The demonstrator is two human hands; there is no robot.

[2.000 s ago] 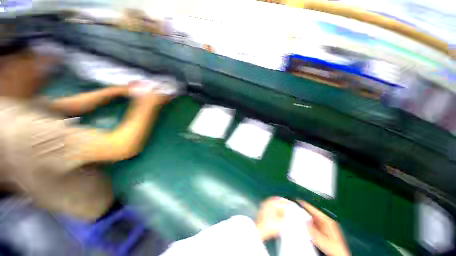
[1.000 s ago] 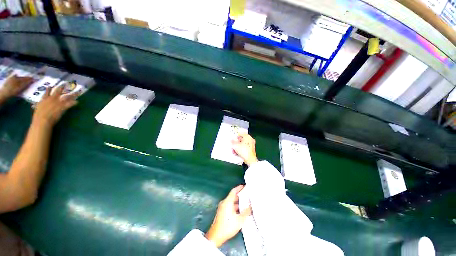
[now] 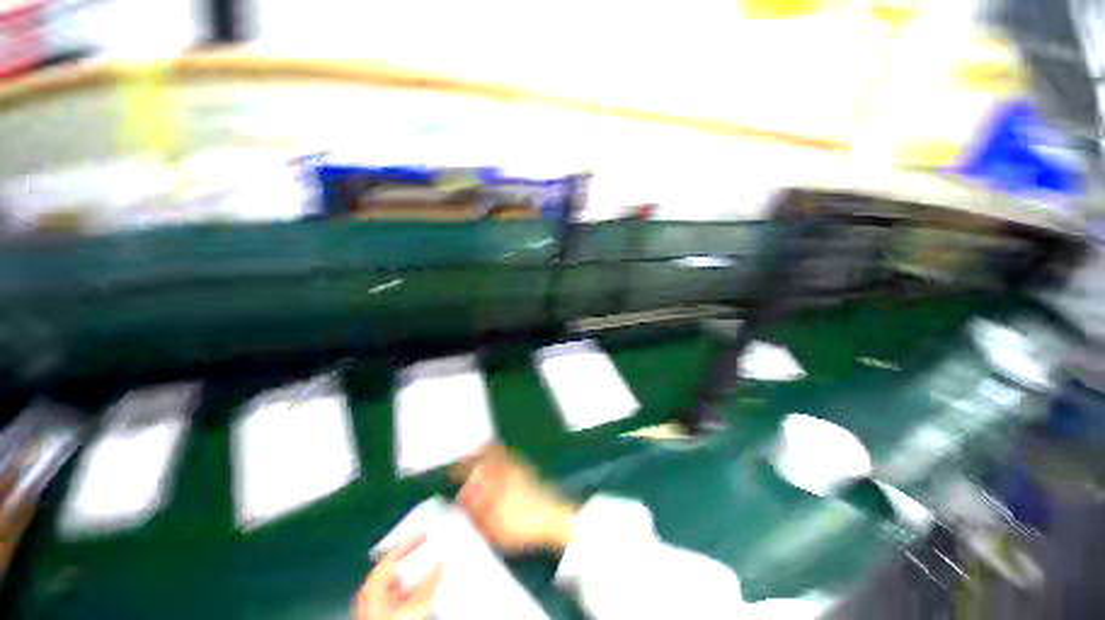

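Observation:
My left hand (image 3: 394, 585), blurred and cut by the bottom edge, holds a white label strip (image 3: 467, 569) near the bottom centre. My right hand (image 3: 503, 494), in a white sleeve, is at the upper right side of the strip, just below a white product box (image 3: 442, 415) on the belt. Its fingertips are blurred, so I cannot tell whether they hold anything. More white boxes lie in a row on the green belt, one to the right (image 3: 585, 384) and others to the left (image 3: 295, 448).
A dark post (image 3: 727, 363) stands right of centre. A white label roll (image 3: 822, 454) lies on the bench at right, with a white tail beside it. More white boxes lie beyond the post. Part of another person's arm shows at the left edge.
The view has swung right. My right hand has come back from a box on the belt to beside the strip. My left hand still holds the strip.

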